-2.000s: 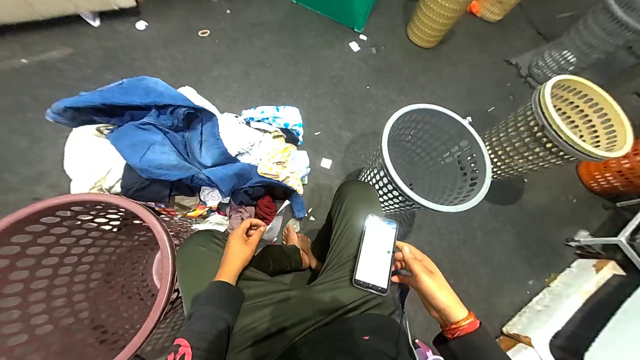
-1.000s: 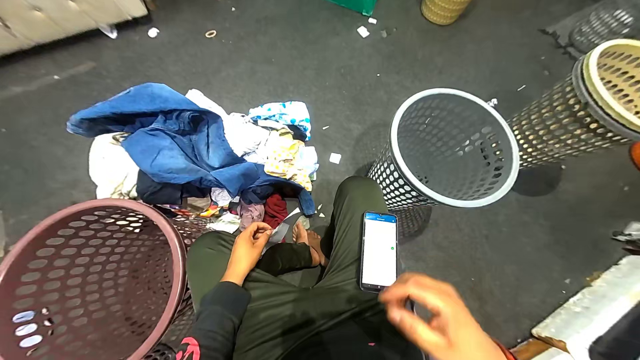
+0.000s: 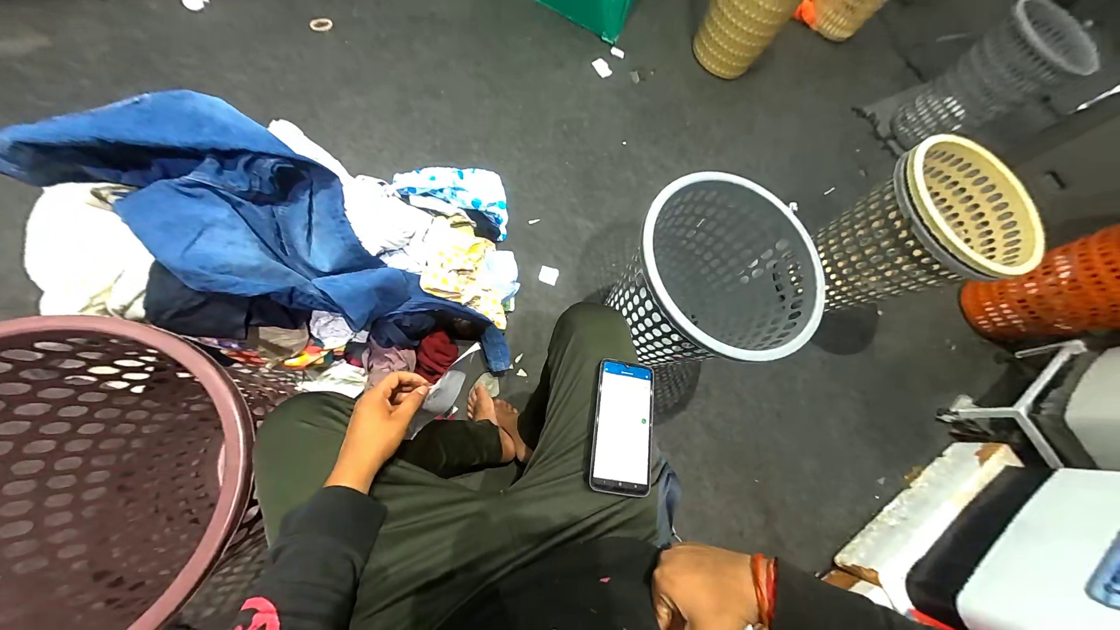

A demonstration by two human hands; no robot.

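My left hand (image 3: 385,423) rests over my left knee, its fingertips together near a thin translucent piece (image 3: 444,394); whether it grips that piece is unclear. A smartphone (image 3: 622,427) with a lit screen lies on my right thigh, untouched. My right hand (image 3: 704,584), with a red band at the wrist, is at my waist with its fingers curled and partly hidden. Beyond my feet lies a heap of clothes: a blue denim garment (image 3: 254,219) on top, white cloth (image 3: 83,249), a yellow-patterned cloth (image 3: 457,265) and a dark red cloth (image 3: 436,354).
A maroon perforated plastic basket (image 3: 232,446) stands at my left. A grey-rimmed basket (image 3: 735,350) is just beyond my right knee, with stacked cream baskets (image 3: 980,206) and orange baskets (image 3: 1050,284) farther right. A white-topped seat or box (image 3: 1050,551) is at lower right. Paper scraps (image 3: 549,276) dot the floor.
My right hand held the phone's edge two seconds ago, then let go and moved down to my waist. The phone stays on my thigh. My left hand has barely moved.
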